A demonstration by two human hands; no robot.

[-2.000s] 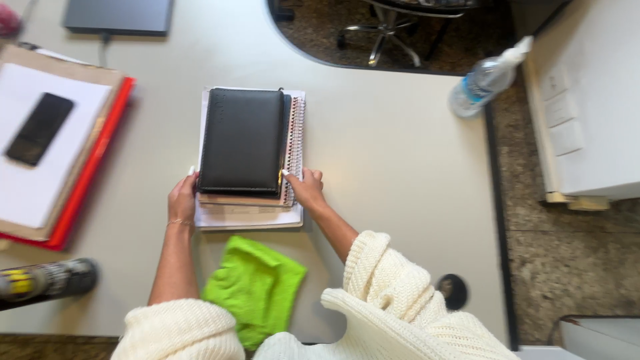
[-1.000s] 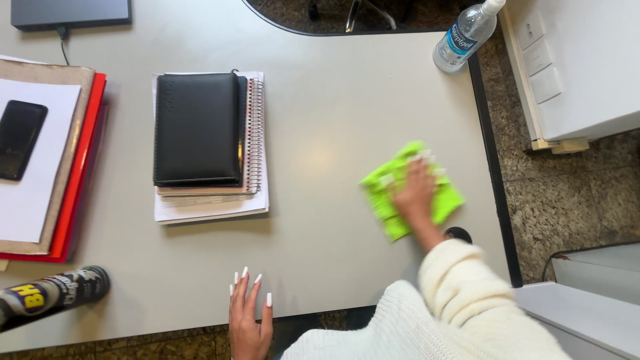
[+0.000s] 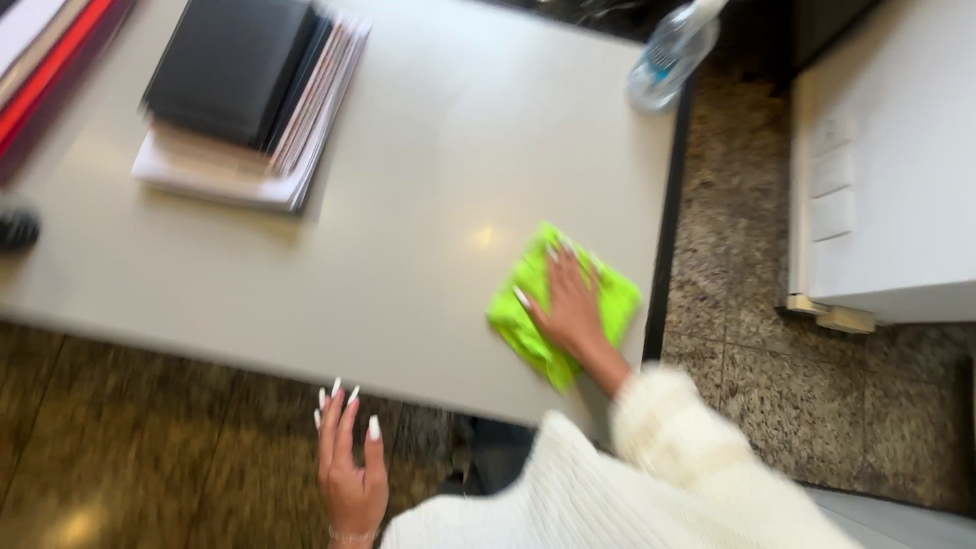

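Observation:
A bright green cloth (image 3: 526, 328) lies on the grey desk (image 3: 427, 191) close to its front right corner. Flat on top of the cloth rests my right hand (image 3: 572, 305), fingers spread and pointing away from me. My left hand (image 3: 354, 465) is held at the desk's front edge with its fingers apart, and nothing is in it. A black folder or planner (image 3: 229, 69) tops a stack of notebooks and papers (image 3: 213, 171) at the upper left of the desk.
A clear spray bottle (image 3: 663, 65) stands at the far right corner. Red folders (image 3: 46, 76) lie at the upper left, with part of a dark can (image 3: 17, 225) below them. Right of the desk, past a strip of stone floor, is a white cabinet or panel (image 3: 900, 175).
Two seconds ago both hands were at the notebook stack and the cloth lay in front of it. Now my right hand is on the cloth at the right. The view has turned and shifted.

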